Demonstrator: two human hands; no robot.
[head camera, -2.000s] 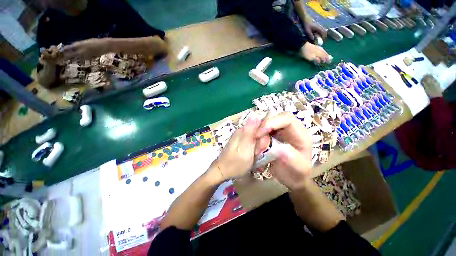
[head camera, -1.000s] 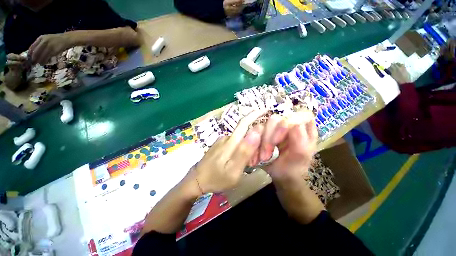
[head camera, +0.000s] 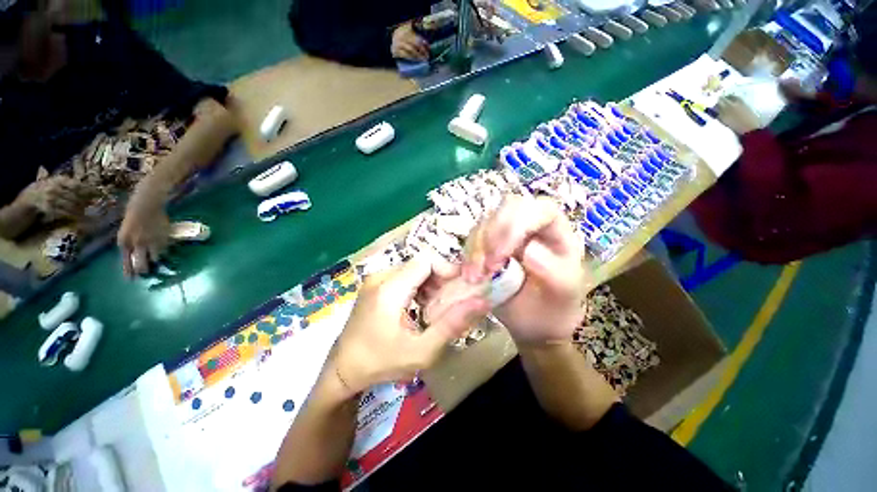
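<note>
My right hand (head camera: 546, 279) holds a white plastic housing (head camera: 506, 284) between its fingers and palm, with a dark patch showing at its upper end. My left hand (head camera: 399, 322) is close against it, thumb and fingers bent at the housing's left side; whether it grips anything is hidden. Both hands are above the near edge of the heap of cream inner parts (head camera: 460, 207). Blue-faced subassemblies (head camera: 606, 173) lie in rows beyond the heap to the right. Small dark green-blue dots (head camera: 258, 397) lie on the printed sheet (head camera: 231, 442).
The green conveyor belt (head camera: 332, 207) carries several white housings. An open carton (head camera: 673, 356) with loose parts stands at the lower right beside a blue stool (head camera: 707, 264). Other people work across the belt; one in a red sleeve (head camera: 798, 192) sits at the right, near yellow-handled cutters (head camera: 689, 108).
The view has shifted. My hands have moved slightly apart, and the housing shows more clearly. The person across at the left now reaches a hand onto the belt, by a white housing.
</note>
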